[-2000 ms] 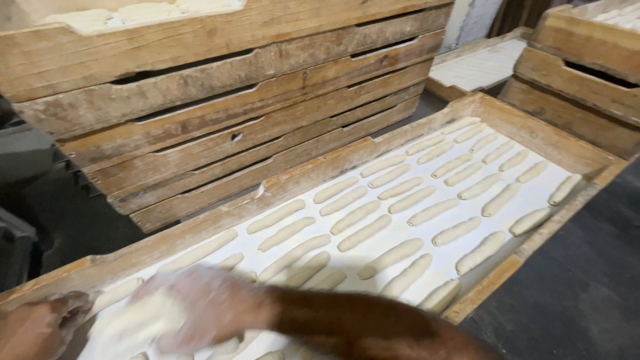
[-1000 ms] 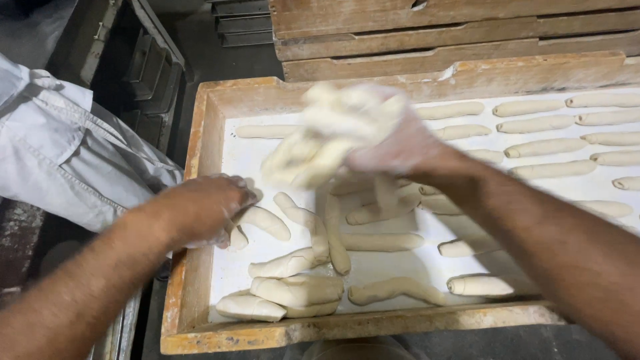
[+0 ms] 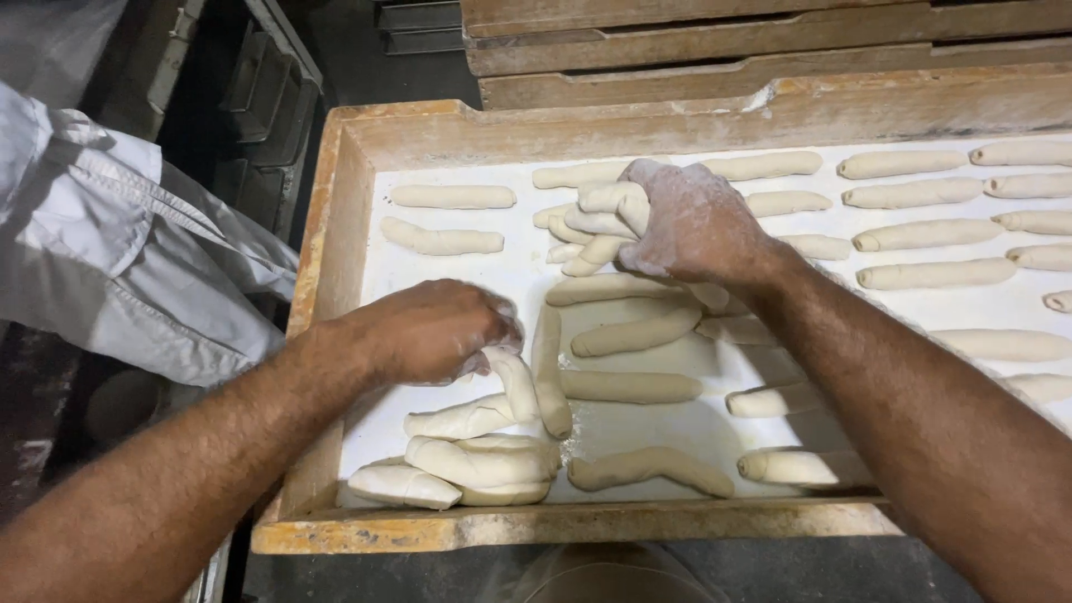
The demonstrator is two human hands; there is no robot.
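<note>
A wooden tray lined with white holds many rolled dough sticks. My right hand, dusted with flour, grips a bunch of dough sticks low over the tray's middle. My left hand pinches the end of one dough stick near the tray's left side. Under it lies a loose pile of dough sticks in the near left corner. Two separate sticks, one straight and one slightly bent, lie in the far left corner. Rows of dough sticks fill the right side.
Stacked wooden trays stand just beyond the far wall of this tray. At the left hang white cloth garments, beside a dark rack with metal pans. Dark floor shows near the tray's front edge.
The right hand has lowered its bunch of dough, which was raised and blurred a second ago. A second stick now lies in the far left corner. The view has swung to the tray's left end.
</note>
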